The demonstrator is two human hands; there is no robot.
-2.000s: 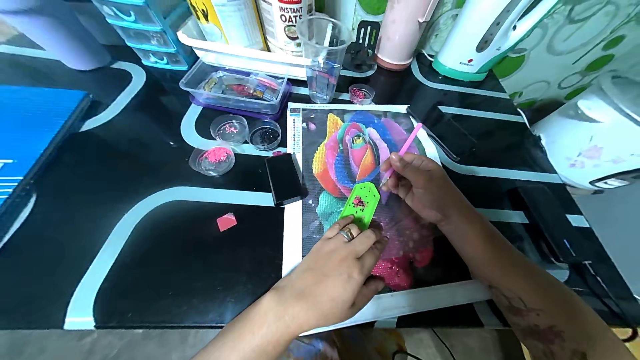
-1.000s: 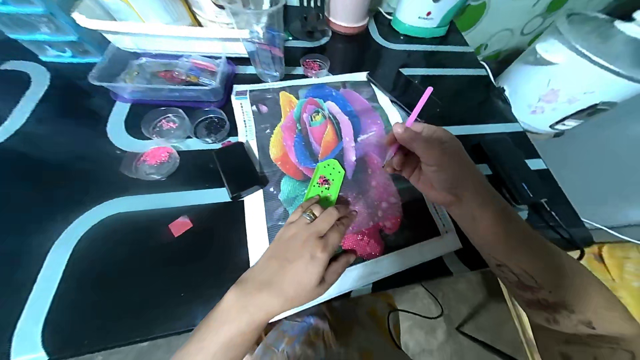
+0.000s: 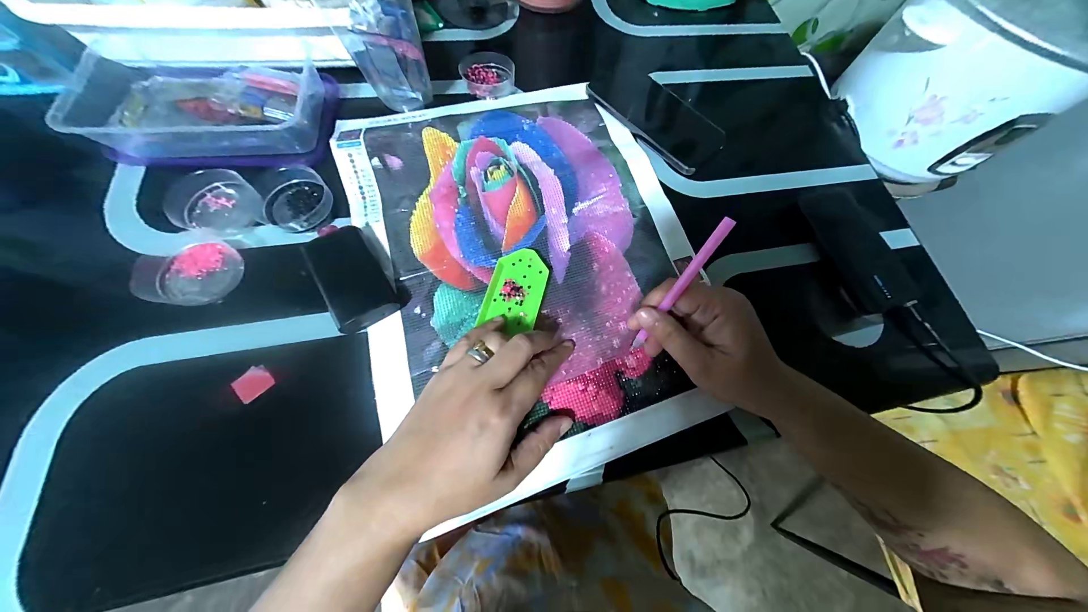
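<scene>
A diamond painting canvas of a multicoloured rose lies on the table. My left hand, a ring on one finger, rests on its lower part, with the fingertips on the near end of a green bead tray. Dark and pink beads sit in that tray; whether the fingers grip it or only press on it is not plain. Between the thumb and fingers of my right hand is a pink applicator pen, tilted, its tip low over the canvas's right side. Whether the tip touches the canvas cannot be told.
Left of the canvas are a black box-like object, a cup of pink beads, further small cups and a pink square. Behind stand a clear plastic container and a bead cup. A phone lies at the right.
The pink pen and my right hand have moved down toward the lower right of the canvas. My left hand stays at the green tray. The view has shifted closer to the canvas.
</scene>
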